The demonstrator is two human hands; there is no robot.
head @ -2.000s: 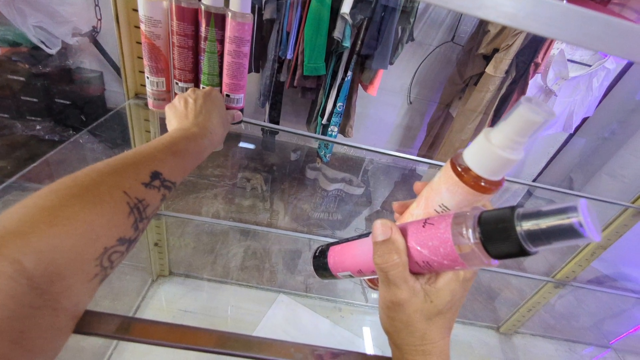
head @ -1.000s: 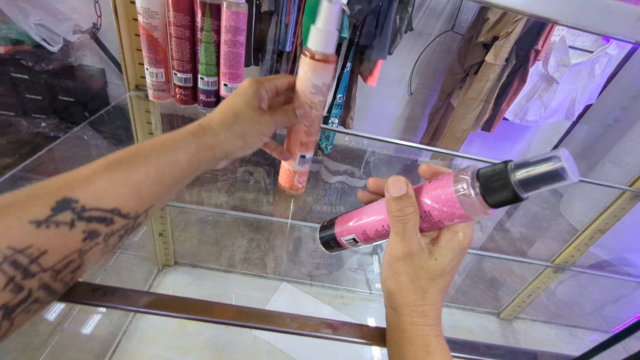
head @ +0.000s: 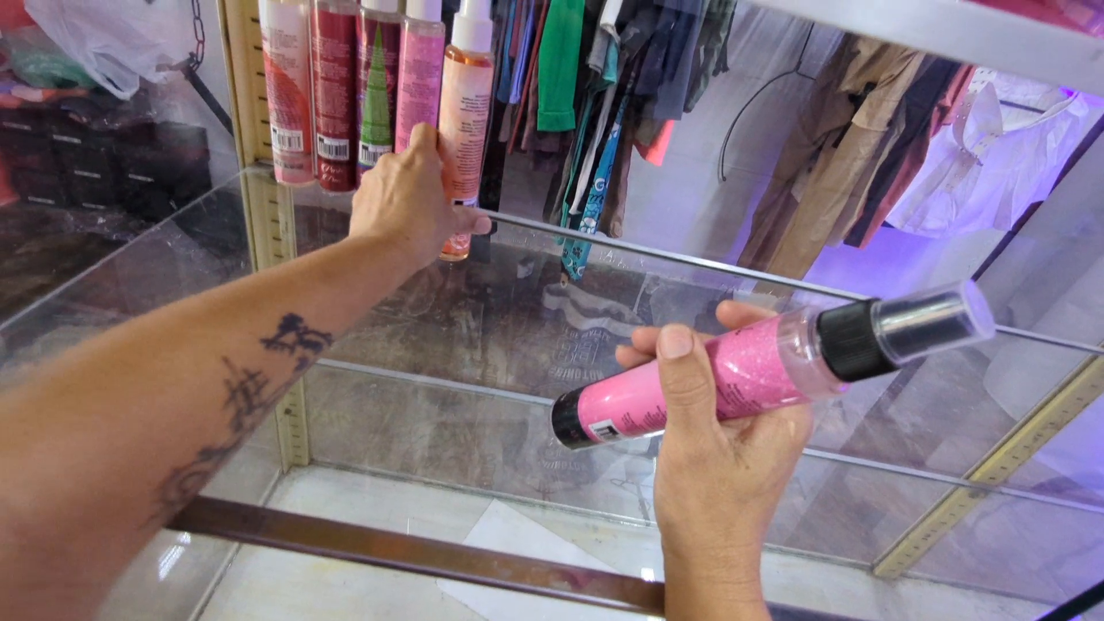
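My left hand [head: 410, 203] holds a peach spray bottle with a white cap [head: 467, 112] near its lower part, upright at the right end of a row of bottles. The row has a coral bottle [head: 289, 95], a dark red bottle [head: 335, 95], a bottle with a green triangle [head: 376, 95] and a pink bottle with a white cap [head: 420, 69]. My right hand [head: 720, 431] grips a pink spray bottle with a black collar and clear cap [head: 750, 371], tilted with its cap toward the upper right. Whether the peach bottle's base touches the shelf is hard to tell.
Glass shelves [head: 431, 310] span the display case, with slotted metal uprights [head: 992, 466] at the sides. A brown metal rail [head: 414, 552] crosses the front. White paper [head: 517, 552] lies at the bottom. Hanging clothes [head: 561, 69] and a chain [head: 198, 34] show behind the glass.
My left hand has taken the peach bottle from beside the pink one in my right hand and moved it left to the row. My right hand still holds the pink bottle.
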